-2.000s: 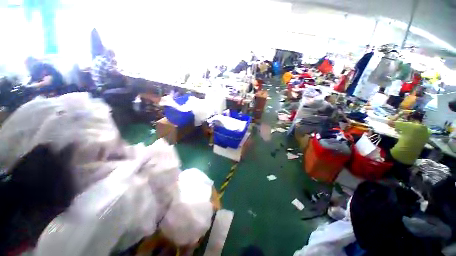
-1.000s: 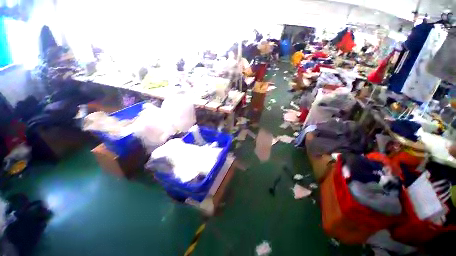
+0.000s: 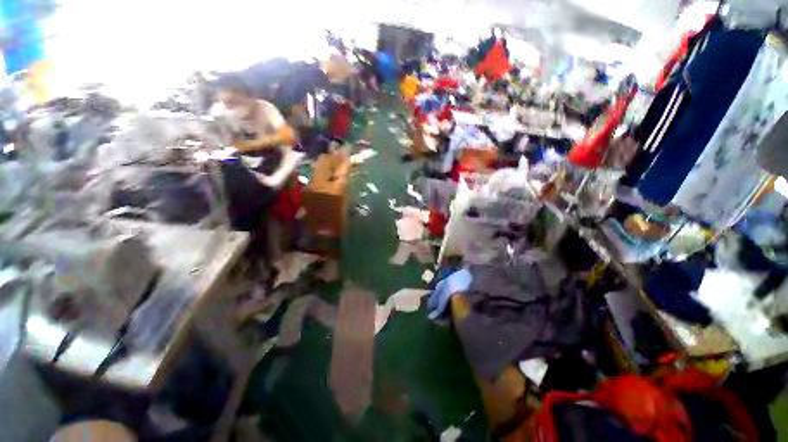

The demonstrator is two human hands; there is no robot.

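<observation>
Neither of my hands can be made out in the head view. Nearest in front of me, a pale work table (image 3: 194, 324) stands at the lower left, with blurred grey cloth and dark lines on it. A heap of dark grey cloth (image 3: 510, 315) lies at the centre right. A red container (image 3: 553, 419) with red and dark cloth is at the bottom right. A blurred skin-toned shape shows at the bottom left edge; I cannot tell what it is.
A green aisle floor (image 3: 415, 332) runs ahead, strewn with pale scraps and a long brownish piece (image 3: 353, 350). A seated person (image 3: 259, 129) works at the left beside a cardboard box (image 3: 326, 194). Dark blue and pale garments (image 3: 700, 112) hang at the upper right.
My view has moved forward along the aisle. The blue crates have left the picture. The left table, the seated person and the hanging garments now show larger or nearer.
</observation>
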